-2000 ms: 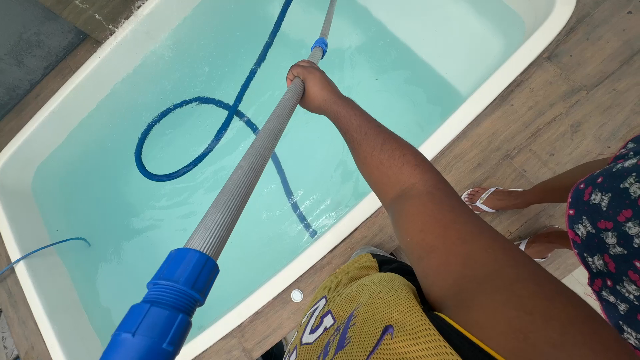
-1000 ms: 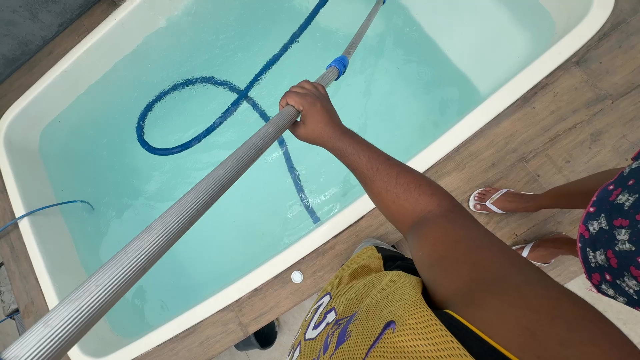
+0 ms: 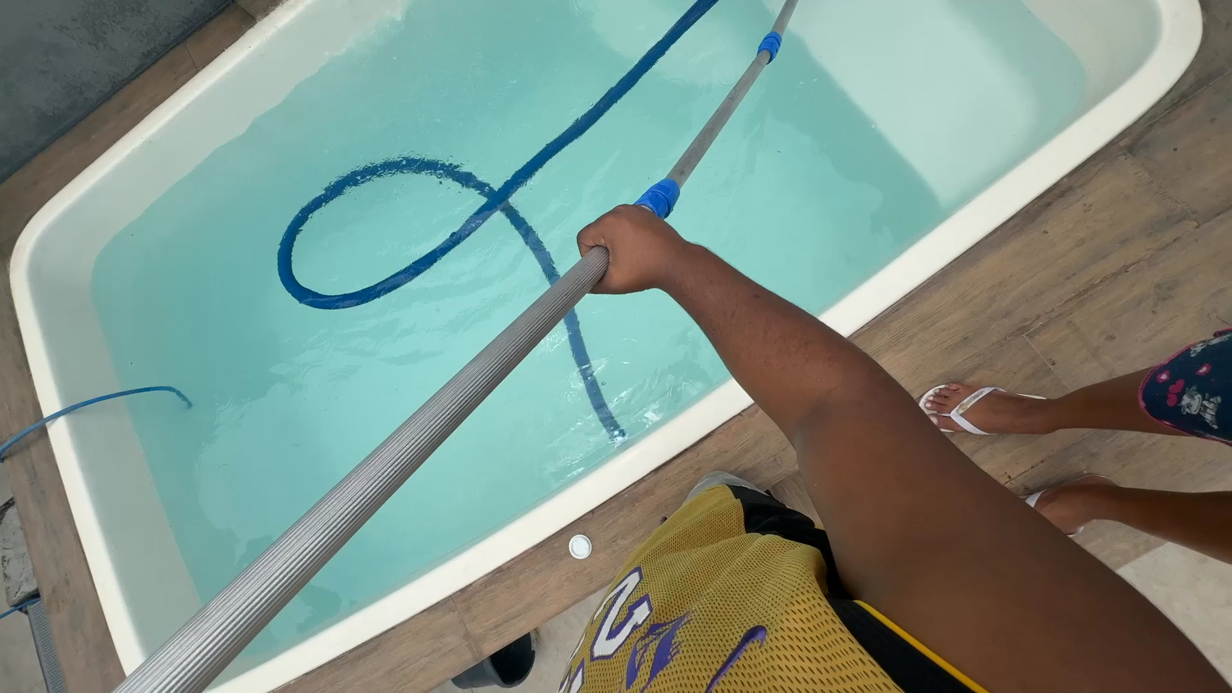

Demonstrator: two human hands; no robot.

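My right hand (image 3: 633, 248) is closed around a ribbed aluminium telescopic pole (image 3: 414, 445), just below its blue plastic locking collar (image 3: 660, 197). The pole slants from the lower left to the top right over a white-rimmed pool (image 3: 616, 481), with a second blue collar (image 3: 770, 44) farther up. Its far end lies beyond the top edge of the view. A thick blue hose (image 3: 404, 274) makes a loop in the water left of the pole. My left hand is out of view.
A person's feet in white flip-flops (image 3: 982, 409) stand on the wood-look deck (image 3: 1068, 279) at the right. A thin blue hose (image 3: 106, 397) hangs over the left rim. A round white cap (image 3: 579, 547) and a black container (image 3: 505, 664) are near my body.
The pole's thick blue lower fitting, seen at the lower left two seconds ago, has left the view. The blue collars are now lower in view, one close beside my right hand.
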